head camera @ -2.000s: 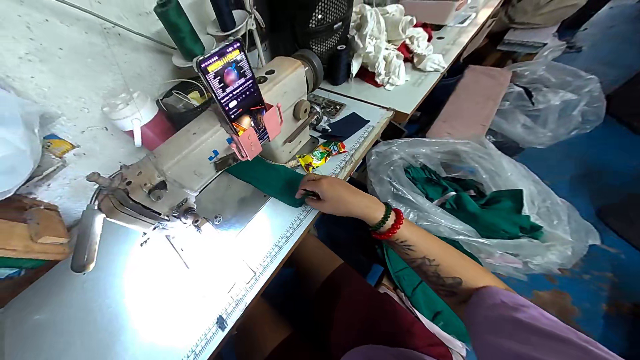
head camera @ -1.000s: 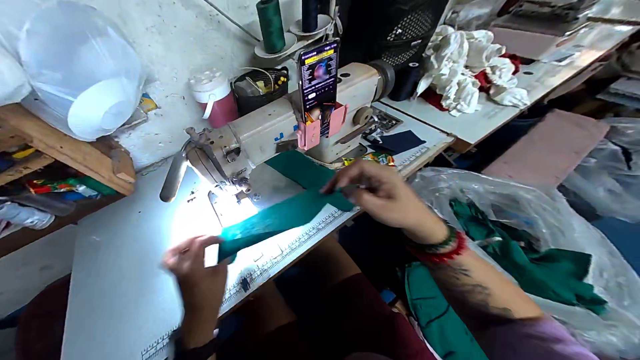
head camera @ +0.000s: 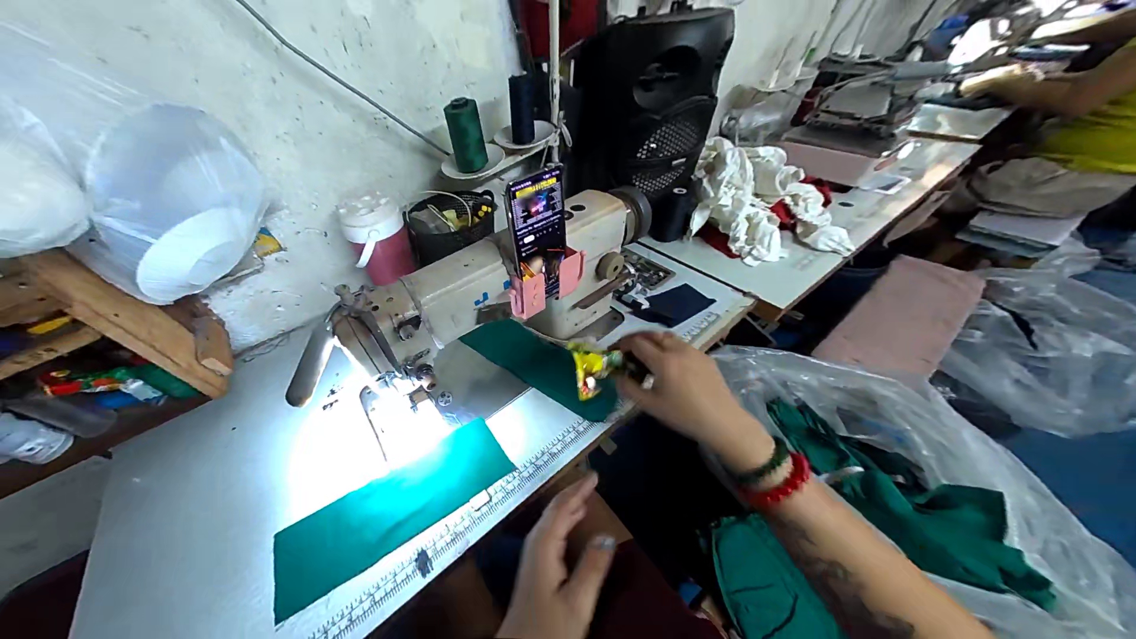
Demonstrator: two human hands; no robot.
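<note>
My right hand (head camera: pixel 679 386) grips a yellow and green snack wrapper (head camera: pixel 587 368) above the table's front edge, over the end of a green cloth strip (head camera: pixel 532 359). That strip lies under the arm of the sewing machine (head camera: pixel 461 284). Another green cloth piece (head camera: pixel 390 515) lies flat by the lit needle area, touched by neither hand. My left hand (head camera: pixel 568 559) is in front of the table edge, fingers apart and holding nothing. A phone (head camera: pixel 537 231) stands in a pink holder (head camera: pixel 530 297) on the machine.
A measuring tape (head camera: pixel 461 524) runs along the table's front edge. Navy cloth (head camera: pixel 679 304) lies right of the machine. Green cloth fills a clear plastic bag (head camera: pixel 887 399) at right. Thread cones (head camera: pixel 466 133), a pink jug (head camera: pixel 380 244) and a speaker (head camera: pixel 674 98) stand behind. A person's arm (head camera: pixel 1065 89) shows at far right.
The green piece that both hands held a second ago now lies by the needle area. My left hand has moved off it to the right. My right hand has picked up the wrapper.
</note>
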